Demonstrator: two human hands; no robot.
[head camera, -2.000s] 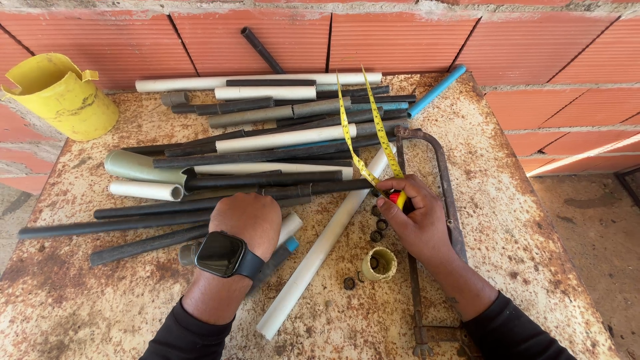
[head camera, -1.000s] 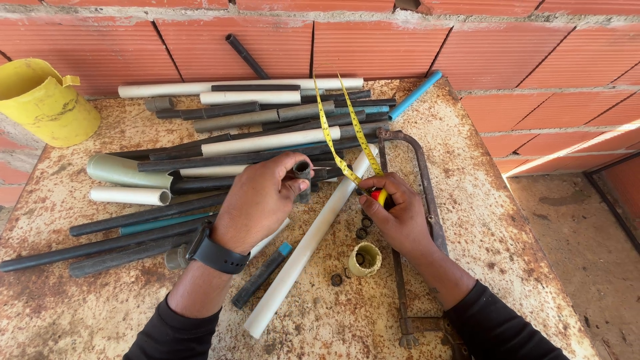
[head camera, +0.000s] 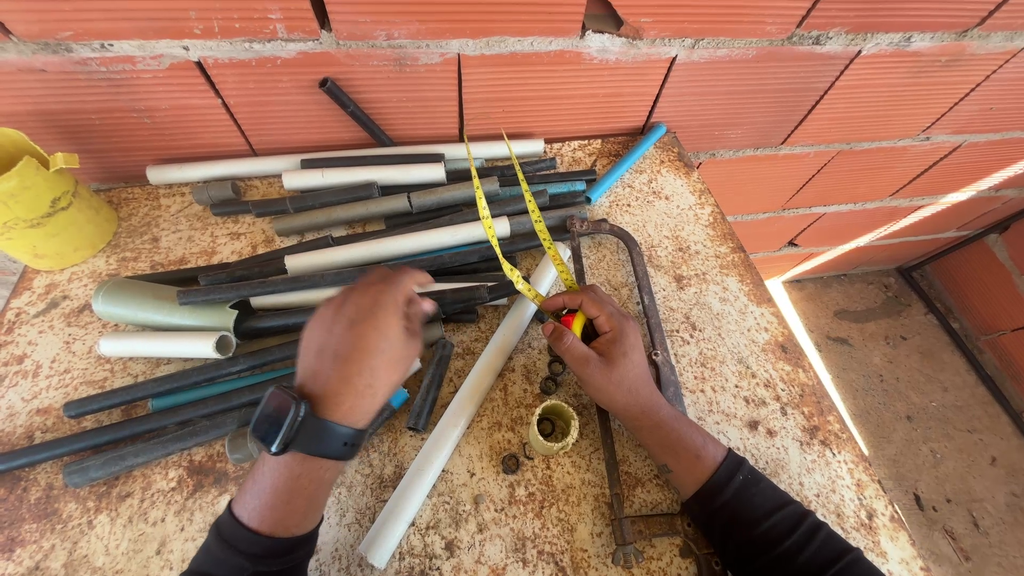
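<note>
My left hand (head camera: 364, 348), blurred and wearing a black smartwatch, is over the heap of black, grey and white plastic pipes; whether its fingers hold anything is hidden. My right hand (head camera: 604, 352) is closed on a tape measure (head camera: 574, 322) with a red and yellow case. The yellow blade (head camera: 486, 216) rises in two strips over the pipes. A long white pipe (head camera: 464, 416) lies diagonally between my hands. Just right of my left hand lies a short black pipe piece (head camera: 430, 386). A rusty hacksaw frame (head camera: 652, 304) lies beside and partly under my right arm.
A short cream pipe piece (head camera: 554, 428) stands with a dark ring inside; several dark rings (head camera: 549, 386) lie near it. A cut yellow container (head camera: 56, 212) is at the left. A blue pipe (head camera: 626, 164) lies at the back corner, before the brick wall (head camera: 560, 96).
One second ago my left hand held a short dark pipe piece over the heap; it has since turned over, and a short black piece lies beside it. My right hand keeps the tape measure.
</note>
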